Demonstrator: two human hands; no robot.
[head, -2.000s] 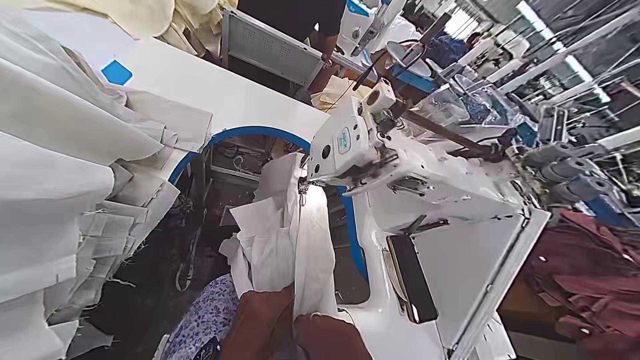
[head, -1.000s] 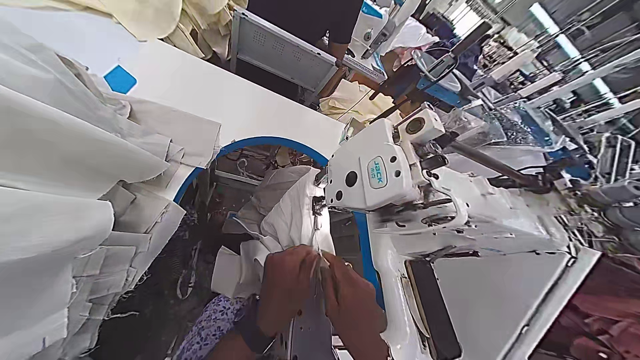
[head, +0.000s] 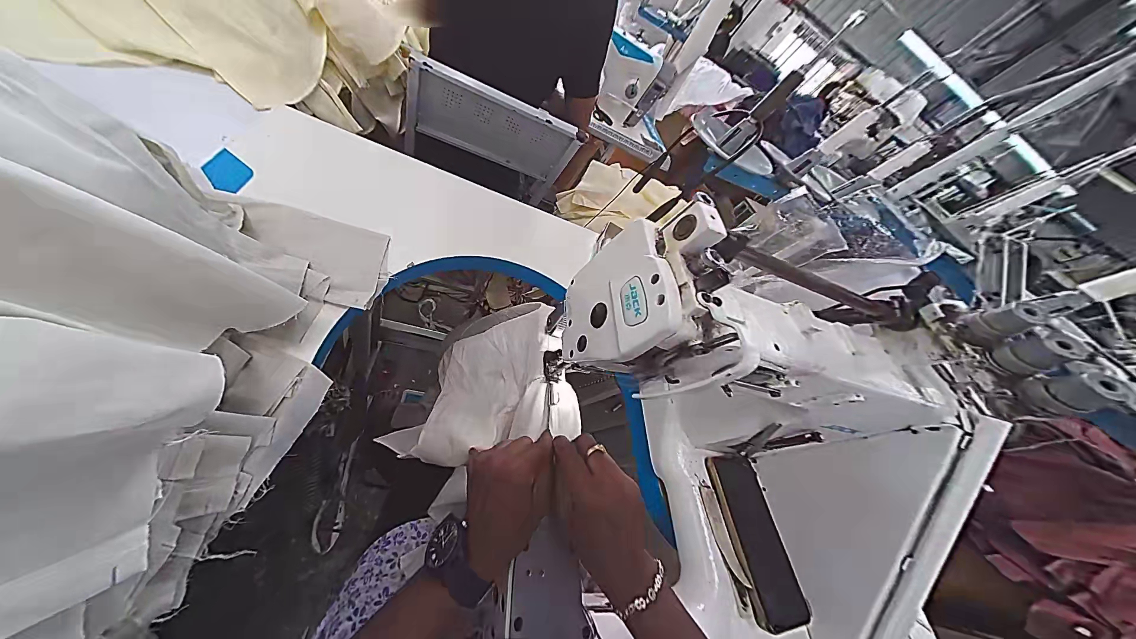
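Note:
White fabric (head: 493, 382) lies under the needle and presser foot (head: 552, 362) of a white Jack sewing machine (head: 621, 302) and bunches to the left of them. My left hand (head: 508, 488), with a dark watch at the wrist, grips the fabric just below the foot. Close against it, my right hand (head: 599, 497), with a ring and a bracelet, pinches the same fabric. Fingertips of both hands nearly meet along the fabric's edge. Beneath my hands runs the machine's narrow metal bed (head: 541, 586). The fingers hide part of the cloth.
Stacked white cloth pieces (head: 98, 355) hang over the left of the white table (head: 399, 186), which has a blue-edged cutout. A dark phone-like object (head: 759, 541) lies on the machine's right side. Cream cloth (head: 621, 193) and a person's arm (head: 579, 133) are beyond. Maroon fabric (head: 1056, 524) lies right.
Two seconds ago my hands were lower and farther from the needle, on a long strip of white fabric. They are now close below the presser foot, and the fabric bunches left of it.

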